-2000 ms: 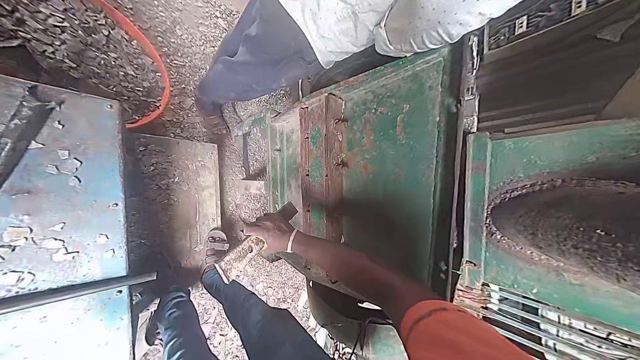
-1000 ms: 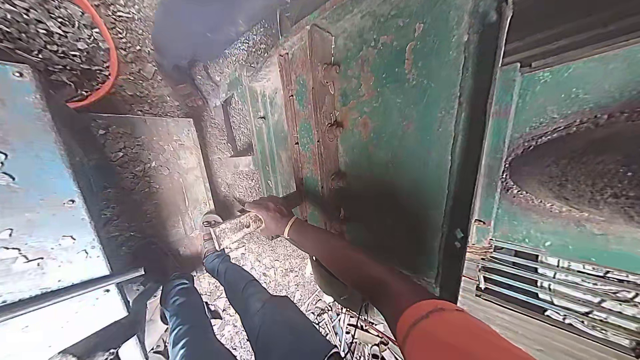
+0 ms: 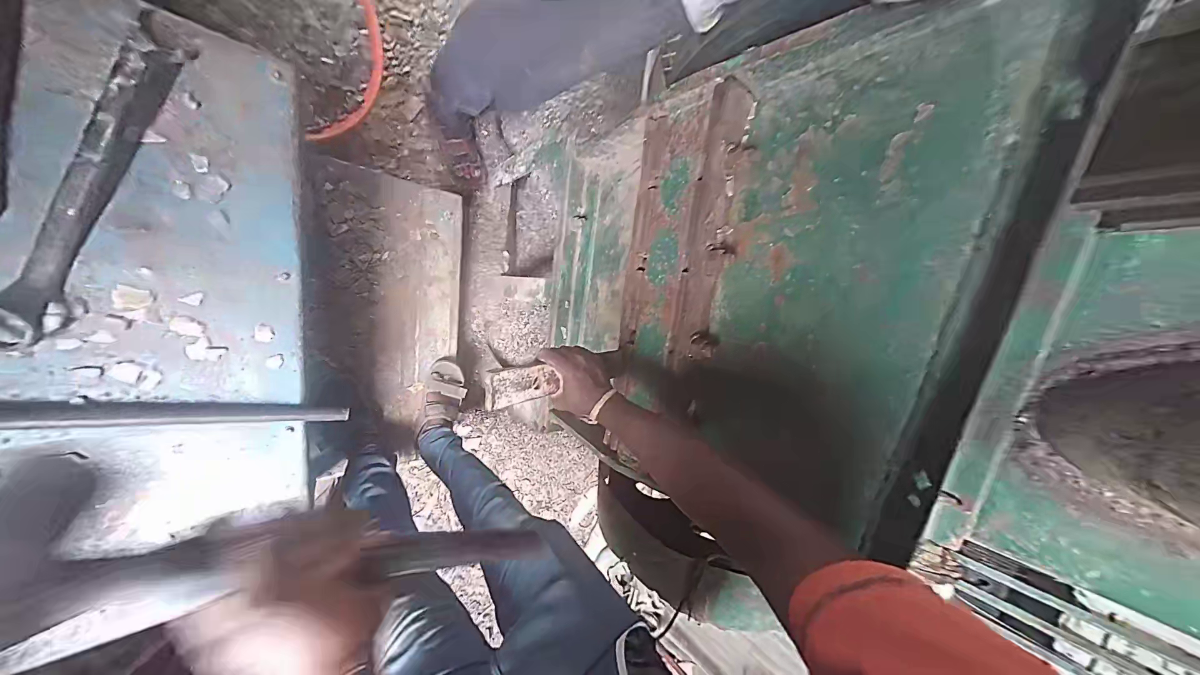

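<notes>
My right hand (image 3: 577,380) grips a pale, worn oblong block (image 3: 520,385) by its right end, beside the lower edge of a green, rusted metal panel (image 3: 844,234). Its arm reaches in from the lower right in an orange sleeve. At the lower left, strongly blurred, my left hand (image 3: 300,581) is closed round a dark bar or tool handle (image 3: 459,551), which sticks out to the right over my legs. The far end of that tool is too blurred to name. A metal rod (image 3: 187,413) lies across the blue metal surface (image 3: 253,225) above this hand.
A long dark metal tool (image 3: 94,178) and pale chips (image 3: 202,349) lie on the blue surface. Beyond it is an orange hose (image 3: 377,66). A person in dark trousers (image 3: 562,56) is at the top. A brownish board (image 3: 403,281) stands near my foot; a round opening (image 3: 1125,422) is at the right.
My left hand has come into view at the lower left with the dark bar or handle. My right hand keeps its grip on the pale block beside the green panel.
</notes>
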